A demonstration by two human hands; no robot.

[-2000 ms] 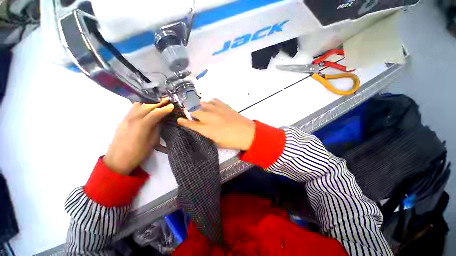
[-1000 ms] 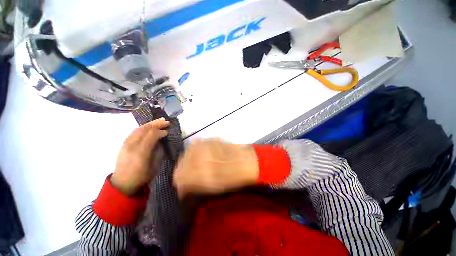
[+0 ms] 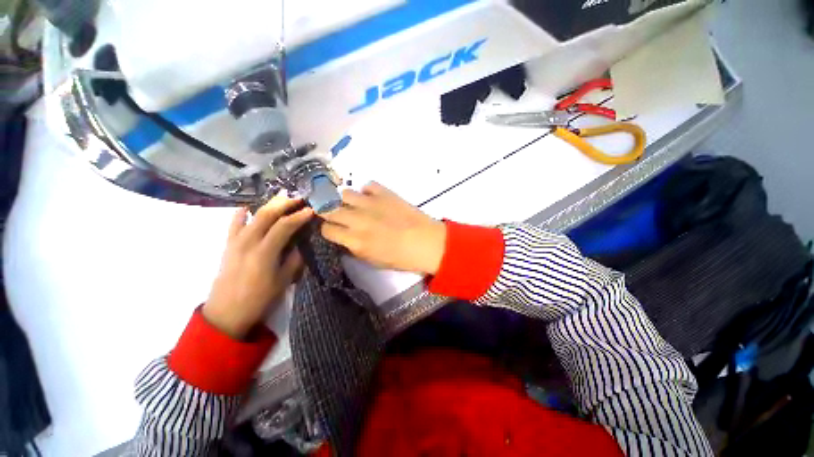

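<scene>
A dark checked fabric panel (image 3: 332,344) runs from the needle area of the white JACK sewing machine (image 3: 393,67) down over the table's front edge to my lap. My left hand (image 3: 254,263) lies on the cloth's left side, its fingertips at the presser foot area. My right hand (image 3: 386,228) lies on the cloth's right side, fingertips just beside the grey-blue part at the needle (image 3: 323,192). Both hands hold the cloth down near the needle. The fingertips and metal parts cover the stitching spot.
Scissors with a yellow-orange loop (image 3: 602,143) and red handles lie at the table's right, beside black scraps (image 3: 482,96) and cream paper (image 3: 669,76). A heap of dark cloth (image 3: 723,277) and a blue bin (image 3: 616,219) are below the right edge. Dark cloth shows at far left.
My right hand has moved from lower on the strip up to the needle area. My left hand has moved slightly up toward the needle. The cloth's lower part has spread wider.
</scene>
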